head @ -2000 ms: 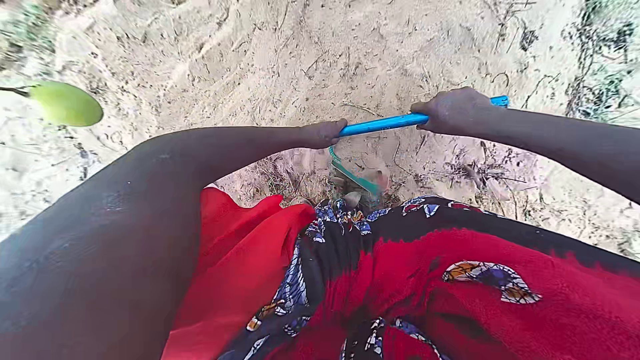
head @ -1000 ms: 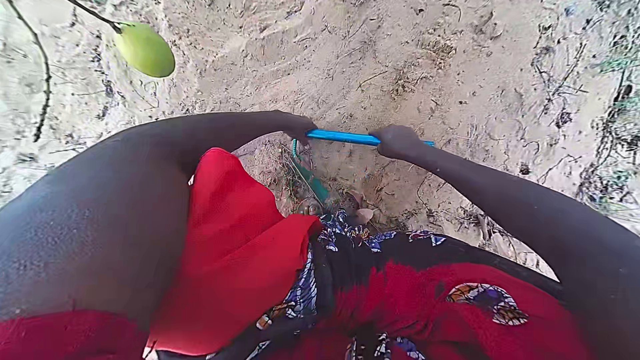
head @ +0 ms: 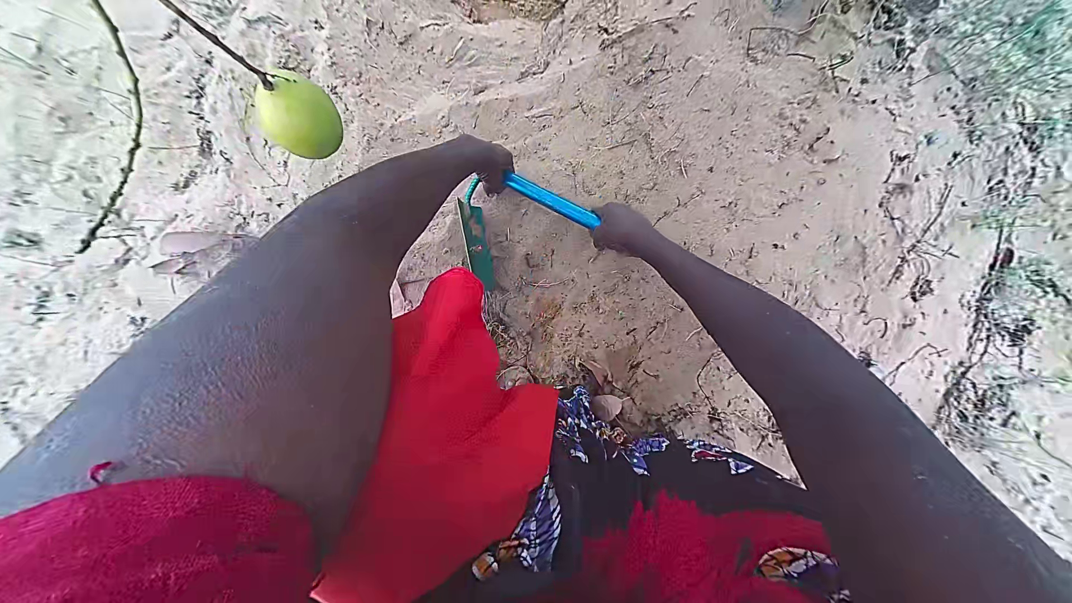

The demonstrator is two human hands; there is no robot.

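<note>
My left hand (head: 490, 167) is closed round a blue handle (head: 551, 201) near its far left end. My right hand (head: 620, 229) grips the same handle further right, lower in the view. From beside my left hand a thin curved green neck leads down to a flat green metal blade (head: 476, 245), which looks like the head of a hoe. The blade is tilted just above or on the sandy soil; whether it touches cannot be told. Its lower end is close to the red cloth of my clothing (head: 452, 402).
A green fruit, perhaps a mango (head: 299, 114), hangs from a thin stem at the upper left, beside a bare twig (head: 126, 159). Sandy ground (head: 712, 151) with small roots and dry leaves (head: 606, 407) lies below. Sparse plants (head: 1005, 59) stand at the right.
Both hands still hold the blue handle, which now slants down to the right. The green blade has moved from near my clothing's front edge to below my left hand. The view has shifted.
</note>
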